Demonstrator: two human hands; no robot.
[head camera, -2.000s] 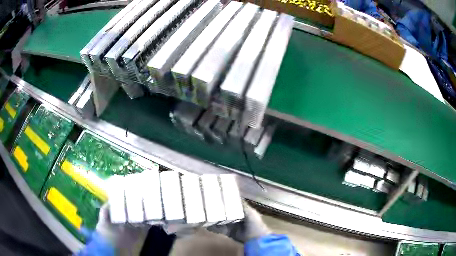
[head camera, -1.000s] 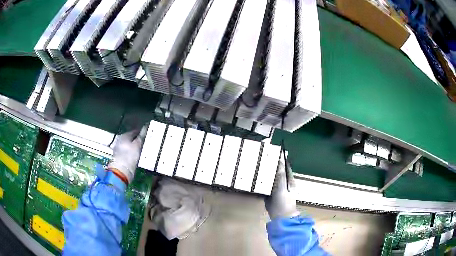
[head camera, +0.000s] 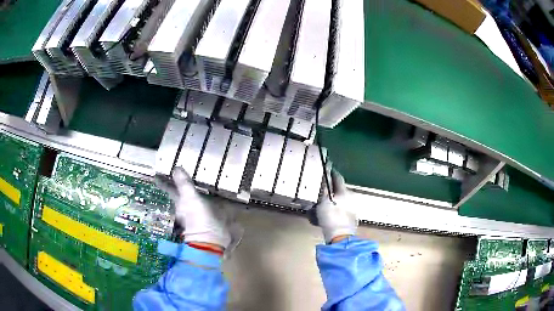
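Note:
A row of several medium heatsink assemblies (head camera: 235, 159) lies at the front edge of the lower green shelf, pale faces up, with a gap near the middle of the row. My left hand (head camera: 195, 209), gloved, rests at the row's front left with fingertips on the blocks; whether it grips them is unclear. My right hand (head camera: 335, 209), gloved, is against the row's right end, with a thin black lead (head camera: 324, 164) beside its fingers. More medium heatsinks (head camera: 231, 110) sit just behind, partly hidden under the upper shelf's load.
Large heatsinks (head camera: 261, 54) stand in a row on the upper green shelf (head camera: 419, 67), overhanging its edge. Small heatsinks (head camera: 442, 159) lie on the lower shelf at right. Green circuit boards (head camera: 91, 212) with yellow strips are at left, more boards at right. A metal rail (head camera: 389, 209) runs in front.
The heatsink row has moved back and down onto the lower shelf's edge, and a gap has opened in it. My left hand has shifted from its left end to its front. The crumpled white cloth is now mostly hidden.

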